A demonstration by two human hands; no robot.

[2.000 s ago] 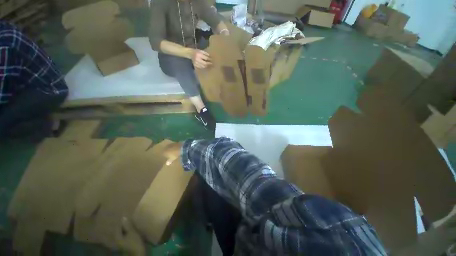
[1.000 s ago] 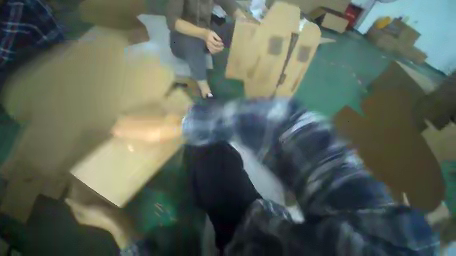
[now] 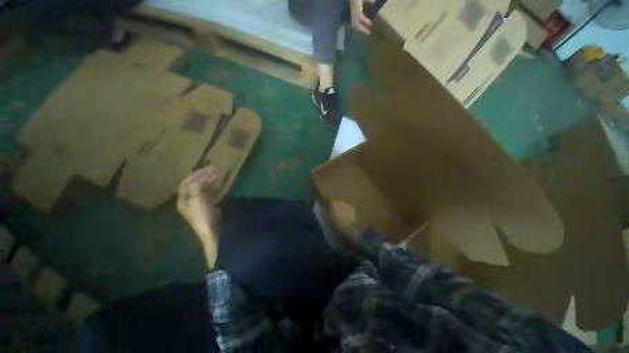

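A part-folded brown box [image 3: 441, 172] with long rounded panels stands tilted at centre right. My right hand [image 3: 341, 212], blurred, grips its near side panel, and part of the hand is hidden. My left hand [image 3: 198, 196] is above my lap at the near edge of a flat box blank [image 3: 103, 117], with fingers loosely bent and nothing visible in them. The blank lies on the green floor at the left, with dark printed squares on its rounded lobes.
Another brown form [image 3: 593, 220] stands behind the held box at the right. A co-worker's leg and shoe [image 3: 325, 103] are ahead, beside a white-covered wooden pallet [image 3: 241, 48]. A co-worker's hand [image 3: 360, 15] is by a printed blank [image 3: 441, 34]. Cartons [image 3: 600, 76] stand far right.
My right hand has moved from the left to the right with the box piece, now in front of the form there. My left hand has risen from the lower left. The view has shifted.
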